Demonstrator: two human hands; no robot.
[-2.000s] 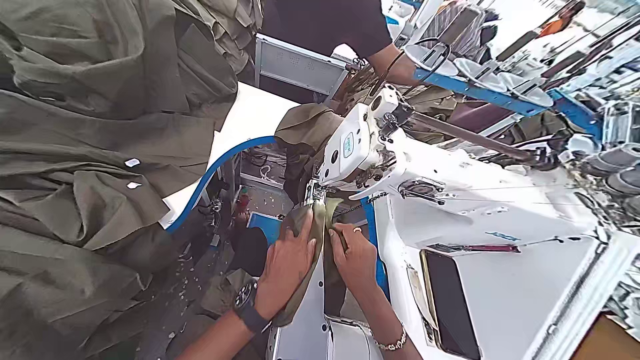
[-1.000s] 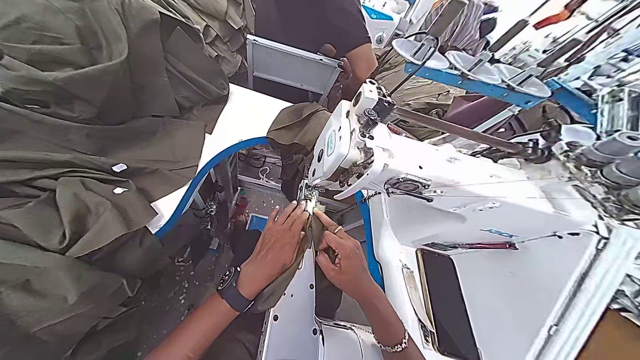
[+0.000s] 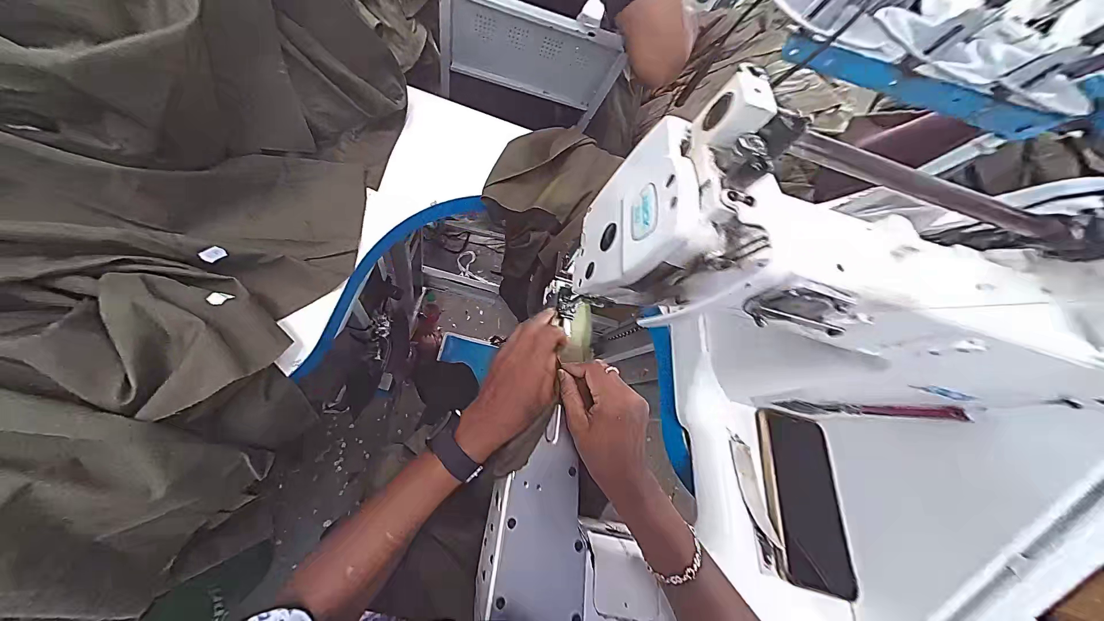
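A white industrial sewing machine [image 3: 642,207] points its head at the olive fabric piece [image 3: 580,332], which runs under the presser foot [image 3: 565,300] and along the narrow machine arm [image 3: 539,517]. Just in front of the foot, my left hand [image 3: 522,375] grips the fabric with curled fingers; its fingertips are partly hidden. My right hand [image 3: 606,414], a ring on one finger, pinches the fabric edge between thumb and forefinger, close beside the left. Behind the foot more of the olive fabric [image 3: 552,172] is bunched.
Large heaps of olive cloth [image 3: 172,198] cover the left side, beside a white tabletop [image 3: 448,142] with a blue edge. A phone-like dark device [image 3: 806,500] and red-handled tweezers [image 3: 914,411] lie on the machine bed. Another person's arm [image 3: 657,39] shows at the top, near a thread stand [image 3: 931,82].
Both hands remain at the presser foot. My left hand has gone from spread fingers on the fabric to a curled grip; my right thumb and forefinger have come together. The view has shifted somewhat.
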